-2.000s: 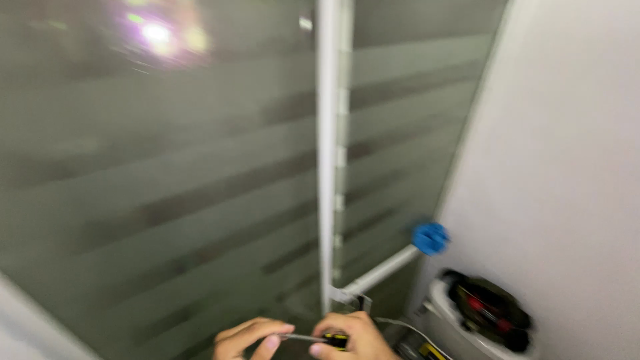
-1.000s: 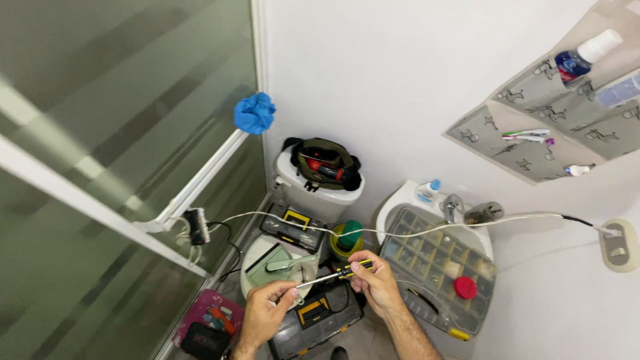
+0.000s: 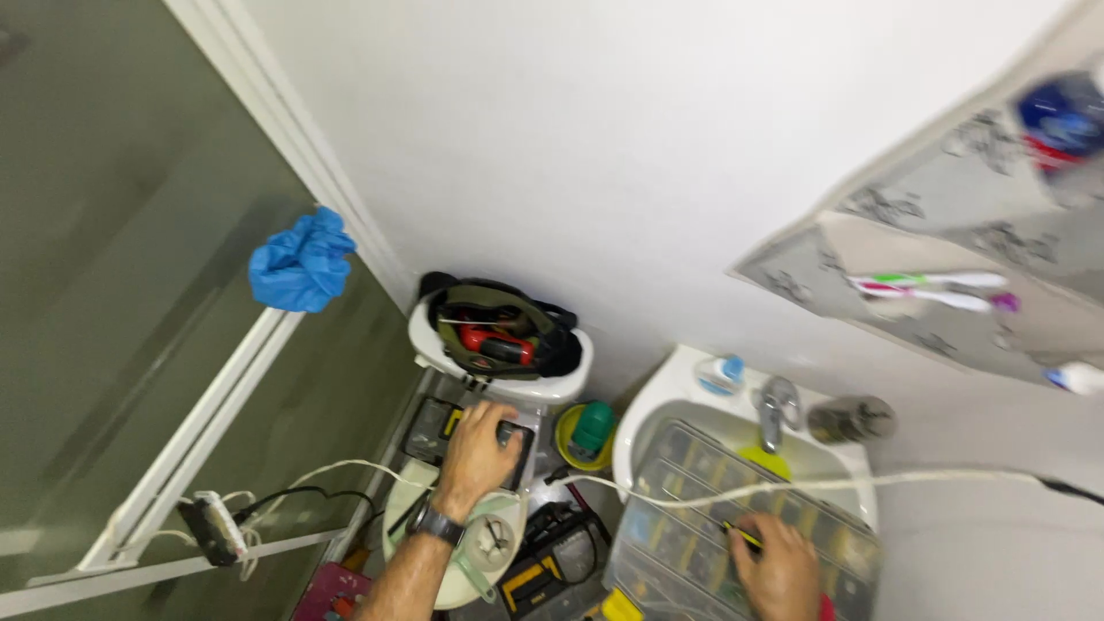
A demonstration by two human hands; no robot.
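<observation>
My left hand [image 3: 483,453], with a dark watch on the wrist, reaches over the toilet lid; its fingers are spread at a dark case [image 3: 517,444], and whether they grip it is not clear. My right hand [image 3: 776,565] is closed on a yellow-and-black screwdriver [image 3: 746,539], above a clear compartment organizer [image 3: 681,552] that lies across the sink. Most of the screwdriver is hidden. A white cable [image 3: 733,496] runs over the organizer. A green plastic piece [image 3: 470,573] and a round pale part [image 3: 489,542] rest on the toilet lid.
A tool bag [image 3: 509,332] sits on the toilet tank. A blue glove [image 3: 302,261] hangs on a white rail beside the glass shower panel. A power strip [image 3: 211,530] hangs below. The faucet [image 3: 779,412] stands behind the organizer; a toolbox [image 3: 552,569] is on the floor.
My hands were together on the screwdriver a second ago; now they are apart, the left over the toilet and the right over the organizer with the screwdriver. The view has swung from the shower panel.
</observation>
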